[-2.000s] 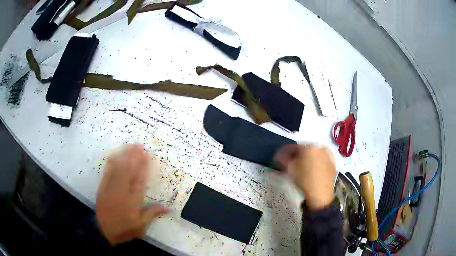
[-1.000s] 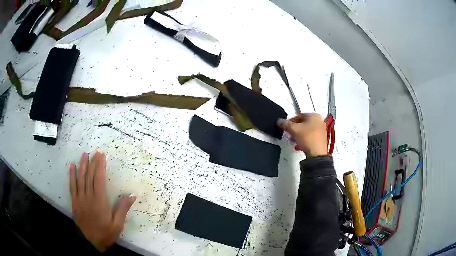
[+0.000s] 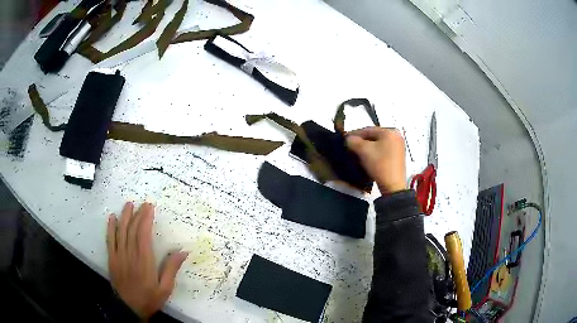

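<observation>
My right hand (image 3: pixel 381 156) is over the right part of the black stacked cut pieces (image 3: pixel 334 150), fingertips bent down on them; whether it pinches a piece is hidden. An olive strip lies across the stack. My left hand (image 3: pixel 142 262) lies flat on the table, fingers spread, empty. A dark shaped cut piece (image 3: pixel 316 200) with a rounded left end lies just below the stack. A dark rectangular pocket piece (image 3: pixel 285 288) lies near the table's front edge.
Red-handled scissors (image 3: pixel 425 183) lie right of the stack. The iron's wooden handle (image 3: pixel 459 271) stands at the lower right. A black bundle (image 3: pixel 93 126) with olive strips lies left, a tied bundle (image 3: pixel 258 66) at the far side.
My left hand has come down flat on the table. My right hand has moved from the shaped piece to the stack's right edge, then further left over it.
</observation>
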